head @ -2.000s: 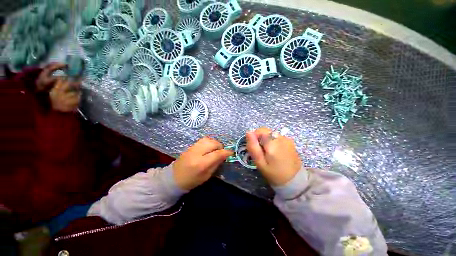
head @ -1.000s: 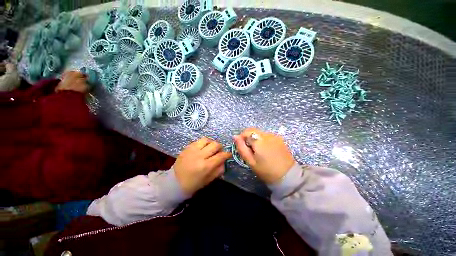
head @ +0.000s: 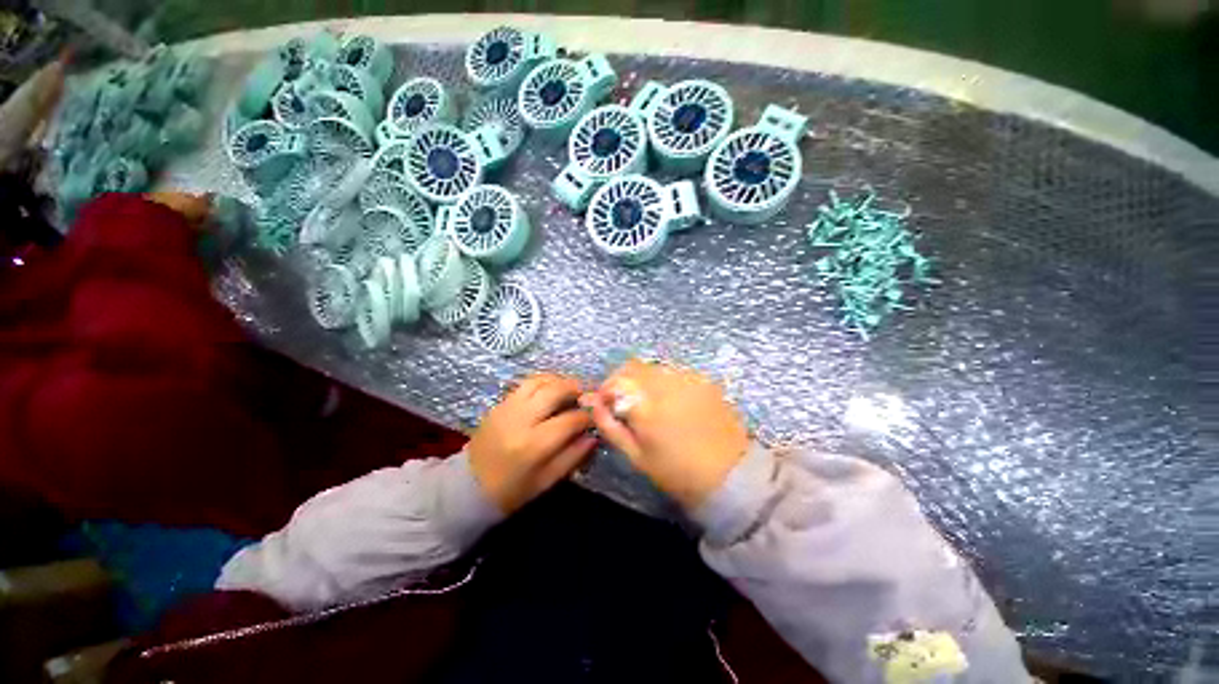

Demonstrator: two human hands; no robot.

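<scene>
My left hand (head: 531, 444) and my right hand (head: 675, 425) meet at the bench's near edge, fingertips together. Both are bare. In the earlier frames a mint fan housing shows between them; now the fingers hide almost all of it. A small white spot shows at my right fingertips. Ahead of my hands, a single loose front grille (head: 505, 318) lies flat. Behind it is an overlapping pile of grilles (head: 388, 283). Fan units with dark centres (head: 626, 217) stand in a group beyond my hands. A heap of small mint pieces (head: 866, 262) lies to the right.
The bench (head: 1056, 334) has a silvery bubble-textured sheet and a pale curved rim (head: 856, 56). At the left sits a person in a dark red sleeve (head: 120, 348), with a hand near another mint heap (head: 120, 127).
My hands have drawn closer together, and the housing between them has gone from view behind the fingers. The neighbouring person's arm has moved farther up the bench. The camera view has shifted slightly.
</scene>
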